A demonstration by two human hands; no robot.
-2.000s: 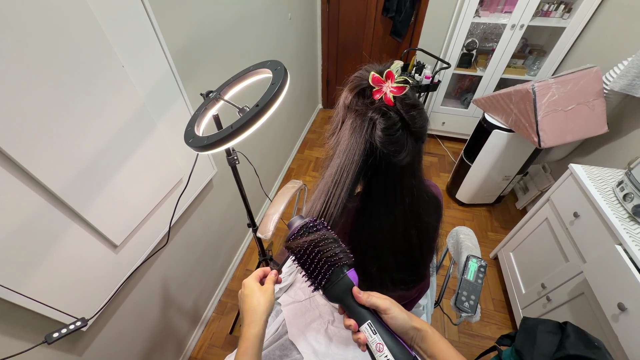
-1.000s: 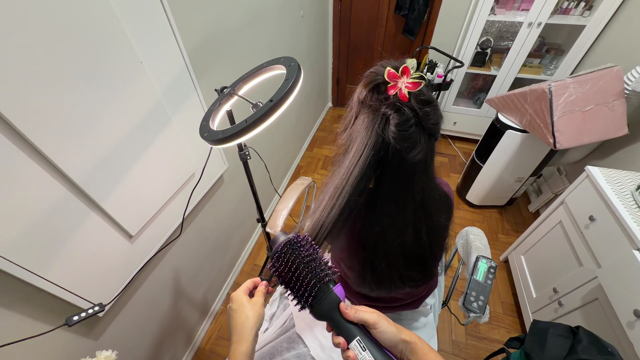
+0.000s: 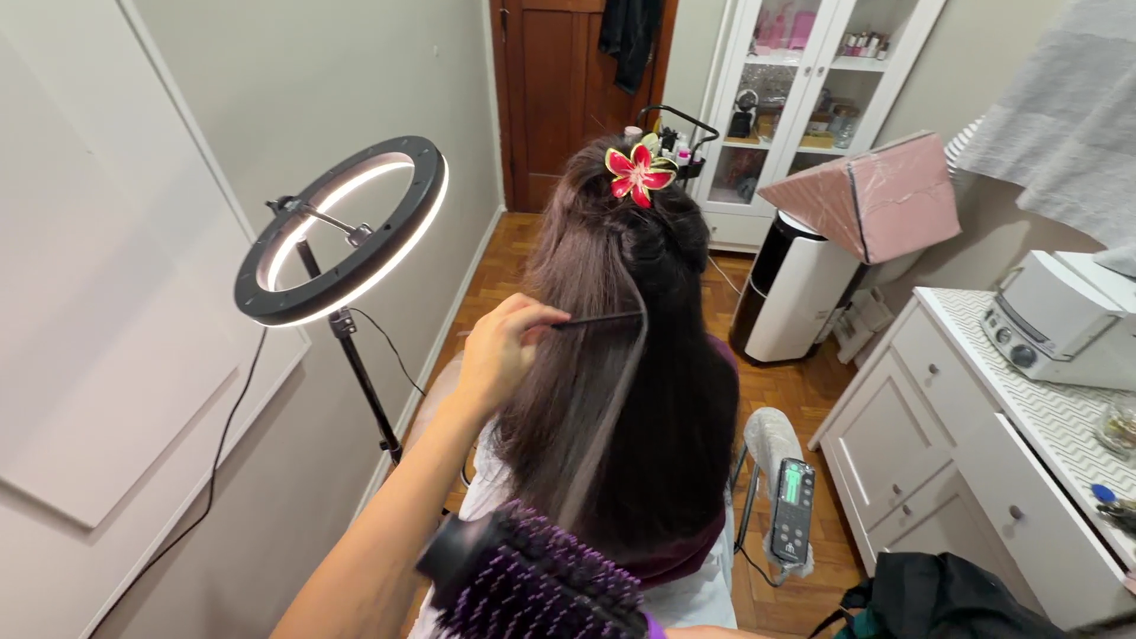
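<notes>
My left hand (image 3: 508, 346) pinches a thin dark comb (image 3: 603, 319), which lies across the long dark hair (image 3: 679, 390) of a seated person seen from behind. A lighter strand runs down from the comb's far end. My right hand (image 3: 710, 633) barely shows at the bottom edge, by the purple collar of a black hot-air brush (image 3: 541, 577) with purple bristles; its handle is out of frame. A red flower hair clip (image 3: 640, 175) sits high on the head, above twisted-up hair.
A lit ring light (image 3: 342, 231) on a stand is at the left. On the right are a covered armrest with a handheld control (image 3: 792, 510), a white dresser (image 3: 896, 426), a black bag (image 3: 950, 595) and a white appliance (image 3: 799, 293) under a pink wedge (image 3: 905, 200).
My left hand has moved up from beside the brush to the hair, with the comb now plainly visible. The brush and my right hand are lower in view, largely cut off by the bottom edge.
</notes>
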